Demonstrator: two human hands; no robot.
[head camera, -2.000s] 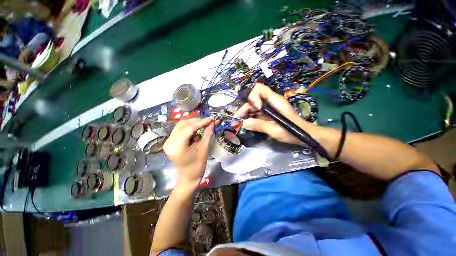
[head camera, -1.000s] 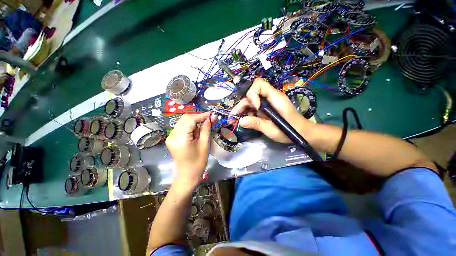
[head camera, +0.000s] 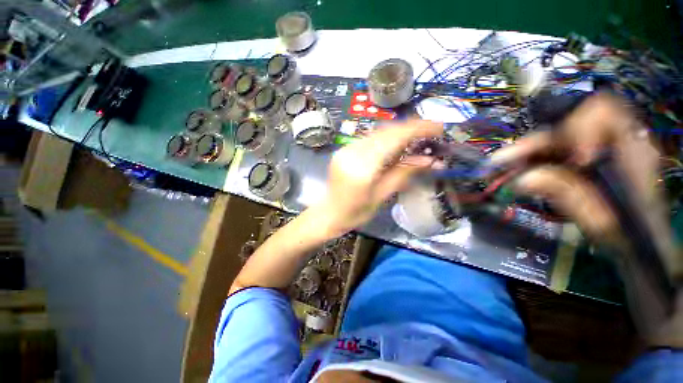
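Note:
My left hand (head camera: 374, 172) pinches a blurred ring circuit board (head camera: 460, 168) with lead wires at its fingertips. My right hand (head camera: 599, 157) is blurred; it holds the black soldering iron (head camera: 633, 232), whose handle slants down to the right. Red and dark wires (head camera: 505, 176) run between the two hands. A pale cylindrical housing (head camera: 423, 209) lies on the printed sheet (head camera: 487, 250) just below the board, its dark rim facing right. The iron's tip and the exact wire contact are too blurred to tell.
Rows of housings (head camera: 252, 135) stand at left on the green bench (head camera: 168, 82). Another housing (head camera: 390, 82) stands behind my left hand, one (head camera: 295, 32) farther back. A wire tangle (head camera: 629, 75) lies at right. A black box (head camera: 120, 91) sits at far left. An open carton (head camera: 213, 258) is below.
The view has swung left and down. My hands have moved apart a little, the right hand and iron moving away rightward, and the ring board now shows at my left fingertips.

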